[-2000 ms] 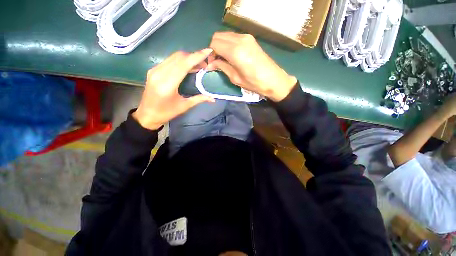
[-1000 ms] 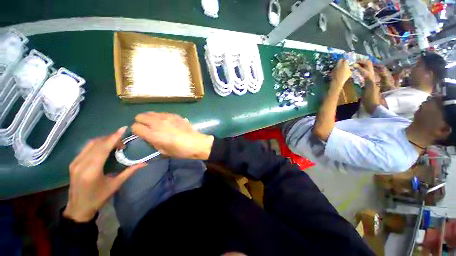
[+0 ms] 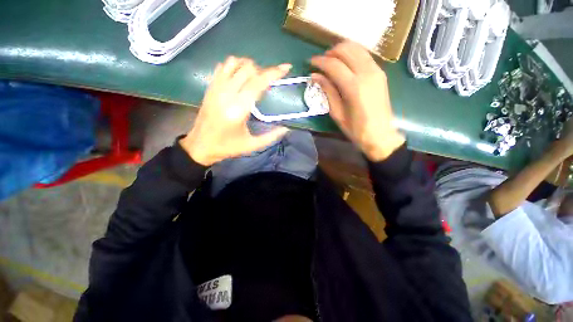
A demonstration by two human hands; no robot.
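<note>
A white plastic frame (image 3: 286, 117), a long open loop with a round end (image 3: 316, 99) towards the right, is held above the bench's front edge. My left hand (image 3: 231, 113) grips its left, open end, thumb and fingers spread around it. My right hand (image 3: 358, 94) is at the round end with fingers bent over it; its fingertips partly hide the frame's right end. Whether the right hand grips the frame or a small part cannot be told.
A carton (image 3: 402, 38) of pale slivers stands at the top, beyond my right hand. Stacked frames lie top left (image 3: 151, 47) and right (image 3: 462, 44). A small metal heap (image 3: 524, 107) and a person's arm (image 3: 534, 170) are far right on the green bench (image 3: 56, 60).
The view has swung back from the neighbour's side. My right hand has shifted from the frame's middle to its round end, and more of the loop shows between the hands.
</note>
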